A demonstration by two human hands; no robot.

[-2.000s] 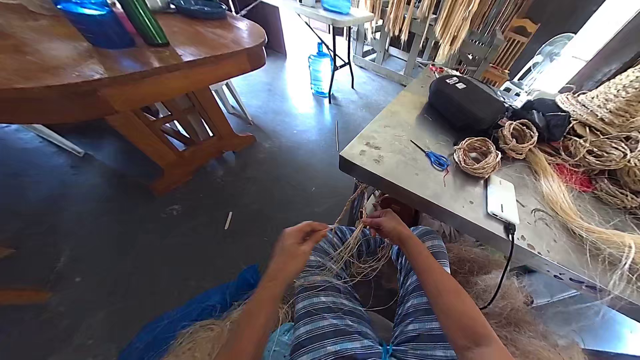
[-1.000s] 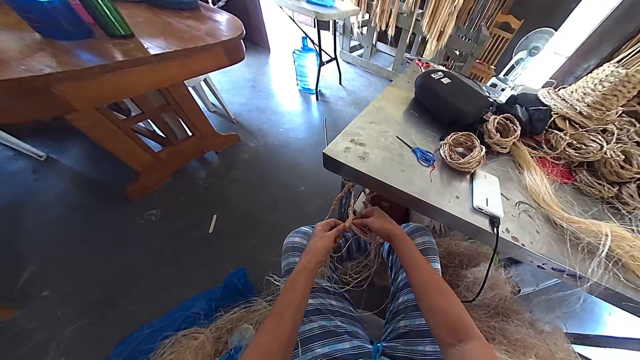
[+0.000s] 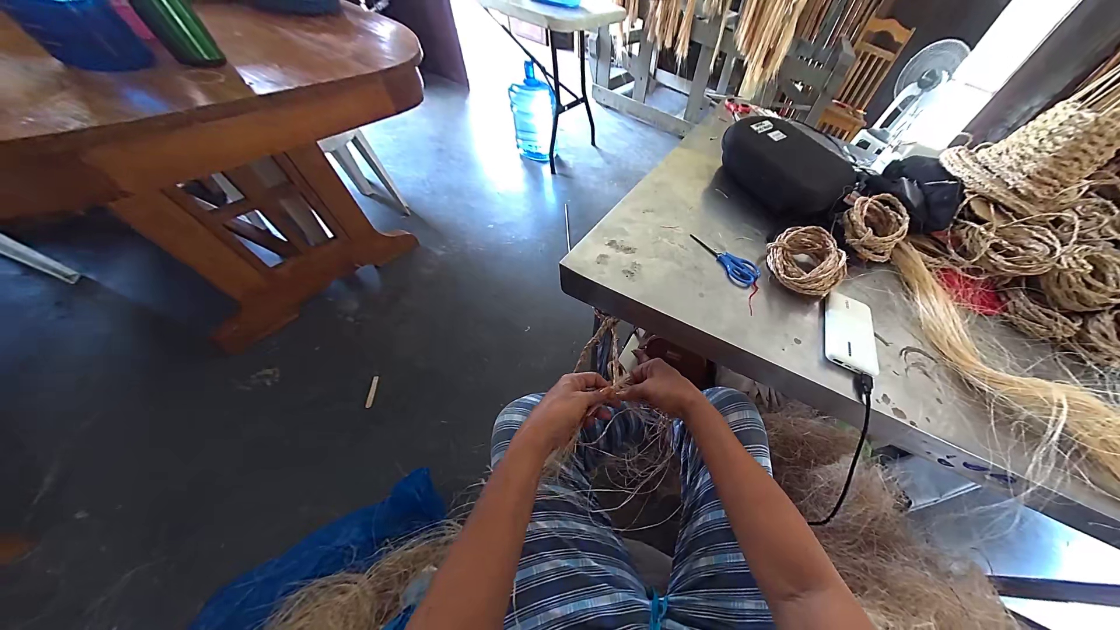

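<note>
Over my lap, my left hand [image 3: 573,407] and my right hand [image 3: 661,387] meet, both closed on a braided fiber cord [image 3: 614,354]. The cord runs up from my fingers toward the table's edge, where its upper end is hard to make out. Loose fiber strands [image 3: 634,472] hang below my hands between my knees. On the metal-topped table [image 3: 665,254] to the right lie blue-handled scissors [image 3: 738,269], a coil of braided cord [image 3: 806,261], a second coil [image 3: 876,227] and a long hank of pale fiber [image 3: 971,359].
A white power bank [image 3: 850,332] with a black cable, a black case [image 3: 787,166] and a heap of cord coils [image 3: 1050,245] are on the metal table. Loose fiber [image 3: 849,499] lies by my right leg, a blue sheet [image 3: 350,542] at my left. A wooden table [image 3: 262,114] stands left.
Two seconds ago my left hand was apart from my right, out to the left with strands between them. It has moved in against my right hand at the cord.
</note>
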